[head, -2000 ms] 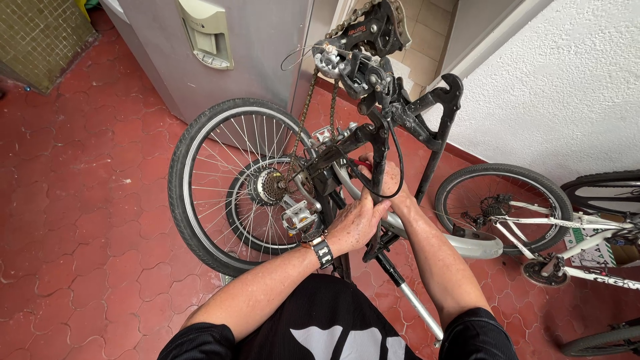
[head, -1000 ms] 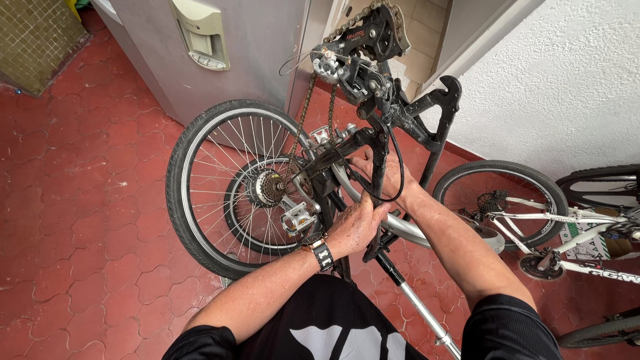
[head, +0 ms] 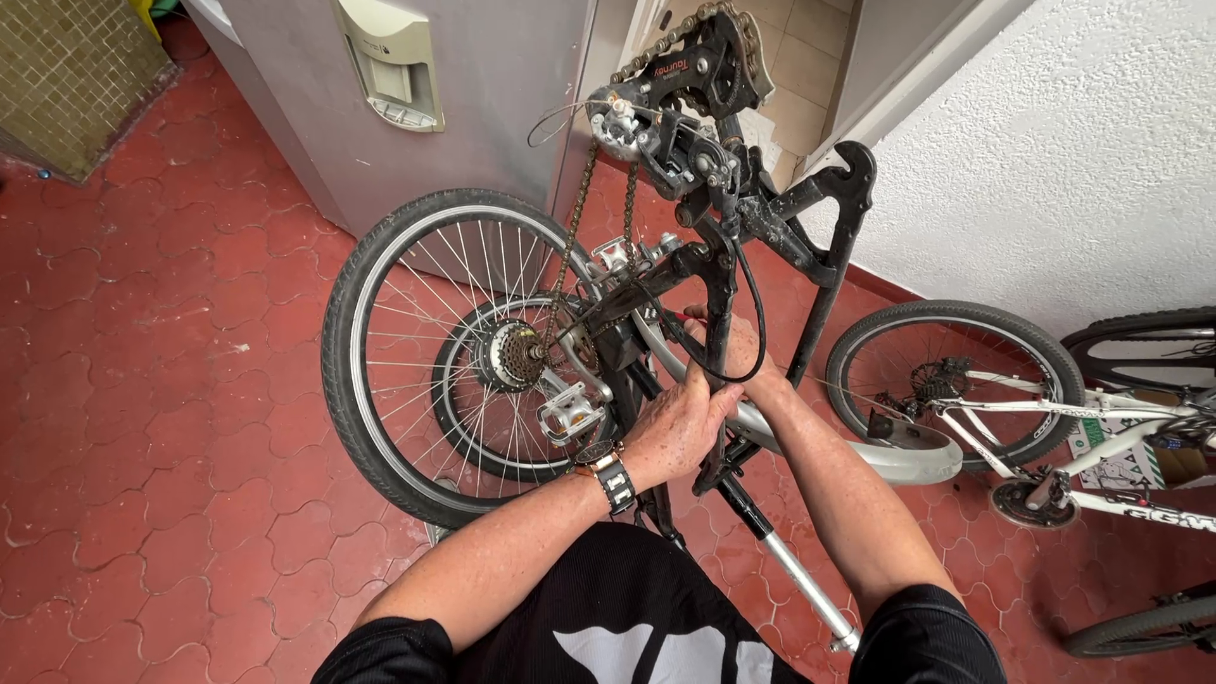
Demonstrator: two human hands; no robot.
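Note:
A black bicycle frame point(head: 719, 304) stands in front of me with its rear end up, a Shimano Tourney rear derailleur point(head: 674, 71) and chain point(head: 581, 204) at the top. My left hand point(head: 676, 427), wearing a watch, rests against a black frame tube, its thumb by the tube. Beyond that tube is my right hand point(head: 741, 351), its fingers partly hidden; a bit of something red shows at its fingertips, too little to name. A looped black cable point(head: 760, 323) hangs over the right hand. Left of the hands are a pedal point(head: 570, 413) and a wheel with a cassette point(head: 518, 356).
A grey refrigerator point(head: 285, 95) stands behind the wheel at the left. A silver mudguard point(head: 912, 463) curves out at the right. The silver seatpost point(head: 803, 579) points down towards me. A white bicycle point(head: 1092, 465) and other wheels lie near the white wall point(head: 1045, 171).
The hands stay at the same frame tube. My right forearm has shifted slightly; nothing else has plainly moved.

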